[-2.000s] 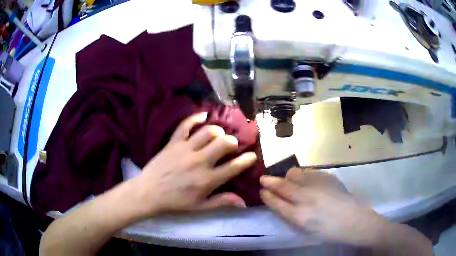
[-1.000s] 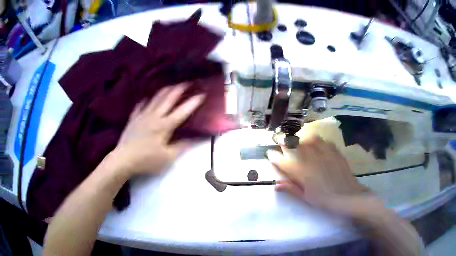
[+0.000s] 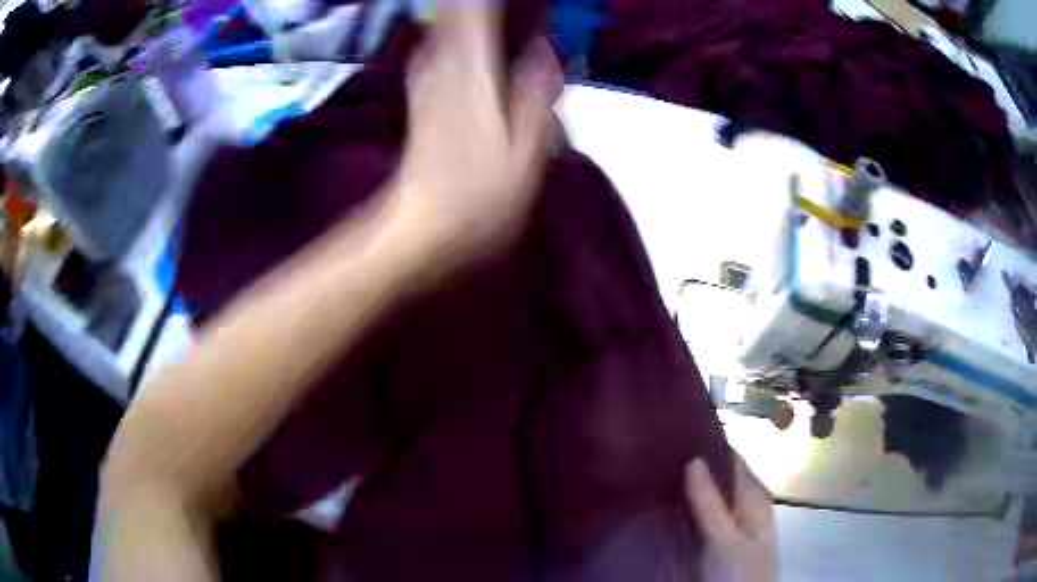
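Observation:
A large dark maroon garment piece (image 3: 455,387) is held up in front of me, left of the sewing machine (image 3: 819,262), and hangs down past the picture's lower edge. My left hand (image 3: 478,136) is raised at its top, blurred, with cloth at the fingers; its exact grip is unclear. My right hand (image 3: 733,517) is at the cloth's lower right edge, partly hidden and cut off by the lower rim, with the cloth between its fingers. The presser foot area (image 3: 762,398) shows no maroon cloth under it.
A maroon bundle (image 3: 796,80) lies behind the machine. Dark fabric scraps (image 3: 927,438) lie under the machine arm. A yellow ring (image 3: 830,213) circles a post on the head. A grey object (image 3: 108,165) and mixed items are at the far left.
The maroon piece has left the needle area and table and is now lifted up. My left hand has risen; my right hand has moved down to the cloth. The view has turned left.

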